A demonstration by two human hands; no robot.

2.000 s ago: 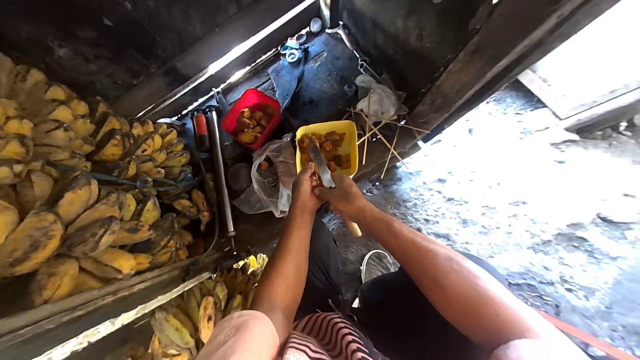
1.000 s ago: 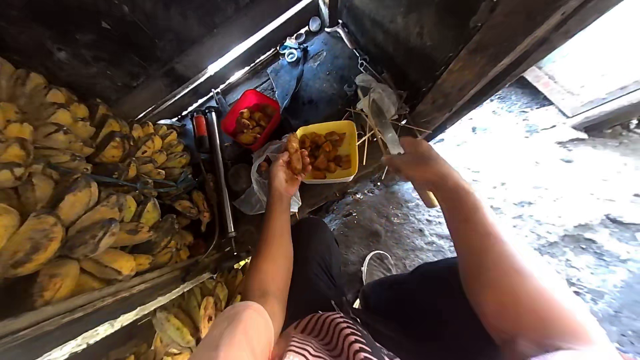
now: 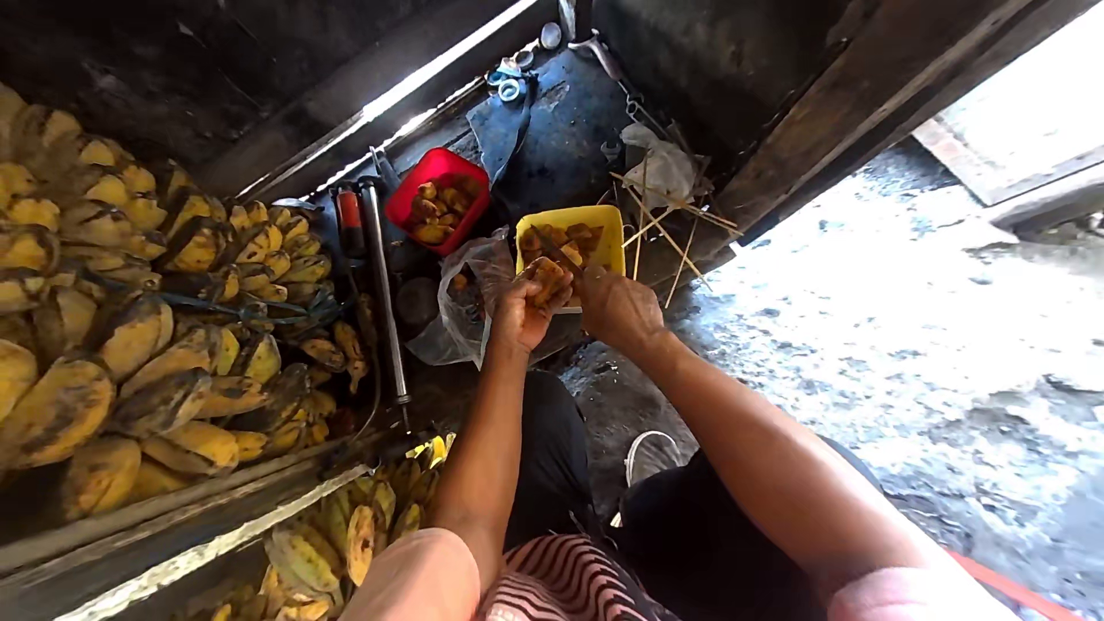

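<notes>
My left hand (image 3: 524, 312) holds a browned piece of food (image 3: 547, 280), perhaps cooked banana, at the near edge of a yellow plastic container (image 3: 613, 226). A knife (image 3: 559, 248) is in my right hand (image 3: 623, 312), its blade slanting up and left over the container beside the piece. Similar browned pieces (image 3: 580, 235) lie inside the container. Behind and to the left, a red plastic container (image 3: 402, 207) holds yellow-brown pieces (image 3: 435, 214). A clear plastic bag (image 3: 461, 323) with something orange-brown in it is left of my left hand.
Piled banana bunches (image 3: 129, 345) fill the left side, with more bananas (image 3: 319, 552) below a wooden rail (image 3: 172, 526). A hand pump (image 3: 386, 302) stands beside the red container. Thin sticks (image 3: 660, 228) and a whitish plastic bag (image 3: 660, 172) lie right of the yellow container, near a wooden beam (image 3: 802, 147).
My right hand has come back from the right with the knife, to the piece in my left hand. One second ago the two hands were apart.
</notes>
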